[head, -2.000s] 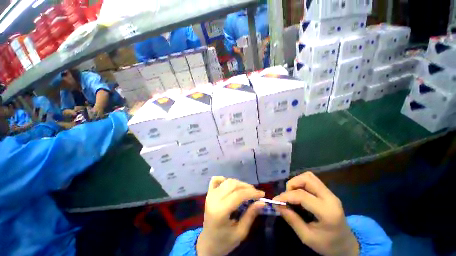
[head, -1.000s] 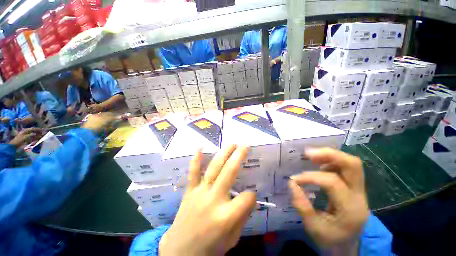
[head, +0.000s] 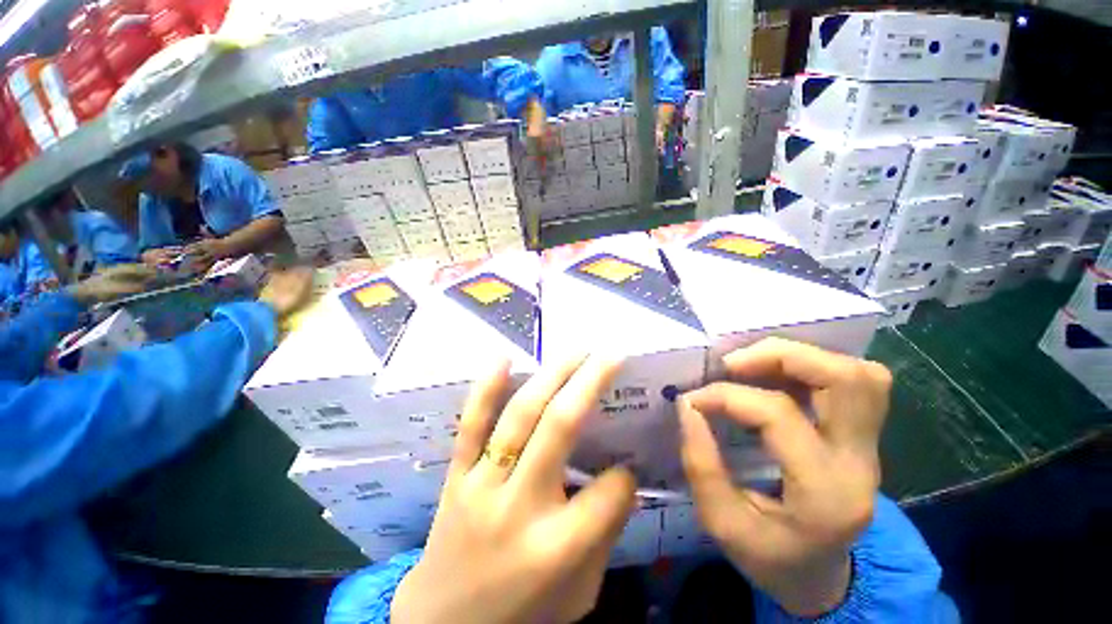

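Observation:
White phone gift boxes (head: 616, 323) stand side by side in stacked layers in front of me, with keypad phone pictures on top and barcode labels on the ends. A blue dot sticker (head: 671, 394) shows right of the label on the third top box from the left. My right hand (head: 787, 469) has its thumb and index tips together at the dot's right edge. Whether the dot is fully stuck down cannot be told. My left hand (head: 524, 506) is before the boxes, fingers spread upward, its thumb on a thin white sticker sheet (head: 665, 495) seen nearly edge-on.
Dotted box stacks (head: 841, 165) stand at right on the green bench (head: 963, 390), with more boxes at the right edge. A grey shelf (head: 402, 61) with red bags crosses above. A blue sleeve (head: 134, 408) reaches in from the left. People in blue work behind.
My right hand has moved from pinching near the sheet to the third box's end, where a dot now shows. My left hand has opened its fingers upward. The neighbouring arm has shifted.

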